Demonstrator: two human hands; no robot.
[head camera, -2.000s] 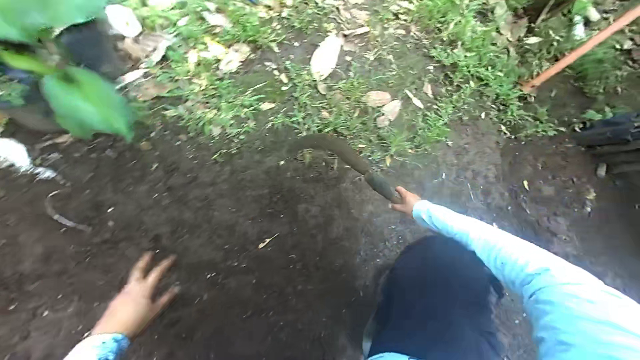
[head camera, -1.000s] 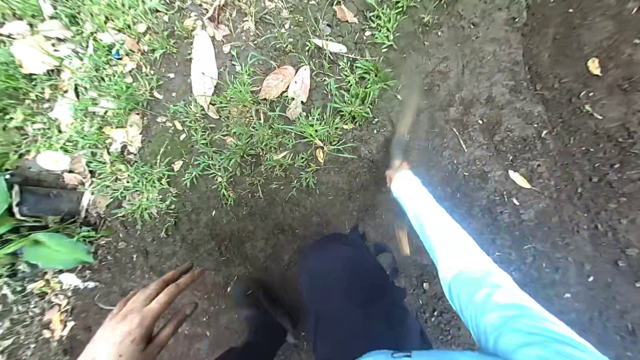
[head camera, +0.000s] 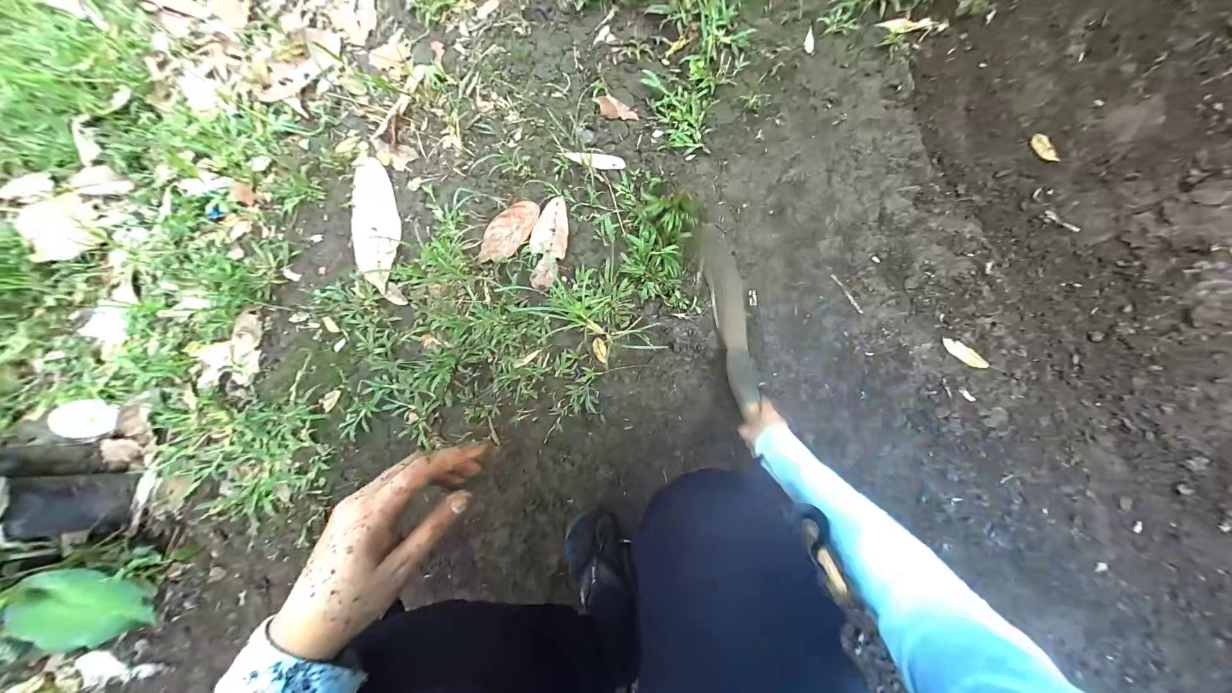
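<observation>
My right hand (head camera: 760, 422) grips the handle of a curved blade (head camera: 727, 294), a sickle or a bent machete. The blade reaches up from the hand, blurred toward its tip, beside the right edge of a patch of green weeds (head camera: 659, 236). Soil-specked and empty, my left hand (head camera: 385, 539) hangs over bare soil below the weeds, its fingers apart and pointing right.
Dry leaves (head camera: 375, 217) lie among the grass at upper left. Dark pots or bags (head camera: 67, 505) and a broad green leaf (head camera: 77, 608) are at the left edge. My shoe (head camera: 599, 553) and bent knee are at lower centre. Dark soil spreads on the right.
The view has shifted a lot since two seconds ago. Since one second ago, my left hand has moved up and right, closer to the weeds. My right hand still holds the curved blade.
</observation>
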